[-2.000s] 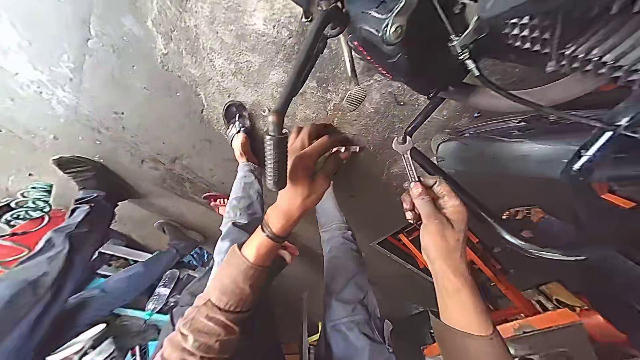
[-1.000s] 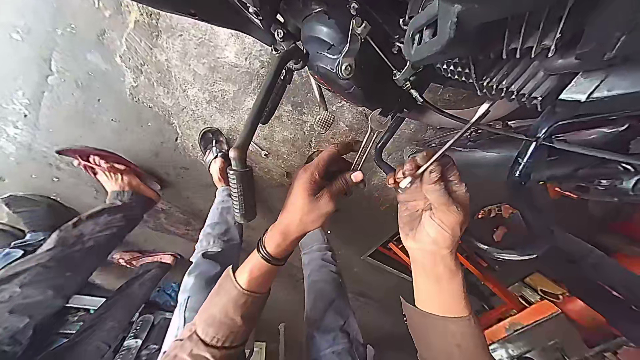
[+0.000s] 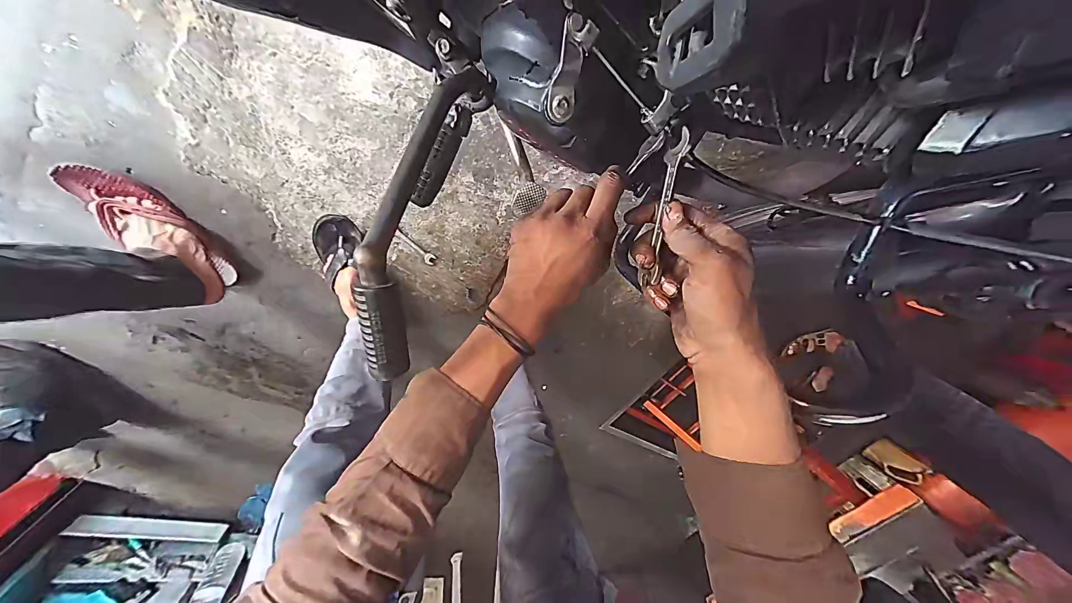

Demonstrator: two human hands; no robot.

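Note:
My right hand (image 3: 712, 276) grips a steel open-end wrench (image 3: 667, 188), its open jaw pointing up beside a cable linkage (image 3: 666, 113) under the motorcycle's engine. My left hand (image 3: 561, 251), palm down, reaches to the same place, its index fingertip close to a thin shiny metal piece (image 3: 645, 152). Whether the left fingers hold anything is hidden. Above both hands is the dark engine cover (image 3: 523, 63) with a metal lever arm (image 3: 565, 84). A black cable (image 3: 770, 201) runs right from the linkage.
A rubber-covered footpeg (image 3: 381, 331) hangs left of my left forearm. A small wrench (image 3: 416, 247) lies on the concrete floor (image 3: 243, 126). Another person's sandalled foot (image 3: 155, 234) is at left. An open toolbox (image 3: 142, 529) stands lower left, and an orange-edged tray (image 3: 875, 511) lower right.
Both hands have come together at the linkage. One second ago a wrench was by my left hand and a long thin metal tool was in my right; now my right hand holds a wrench.

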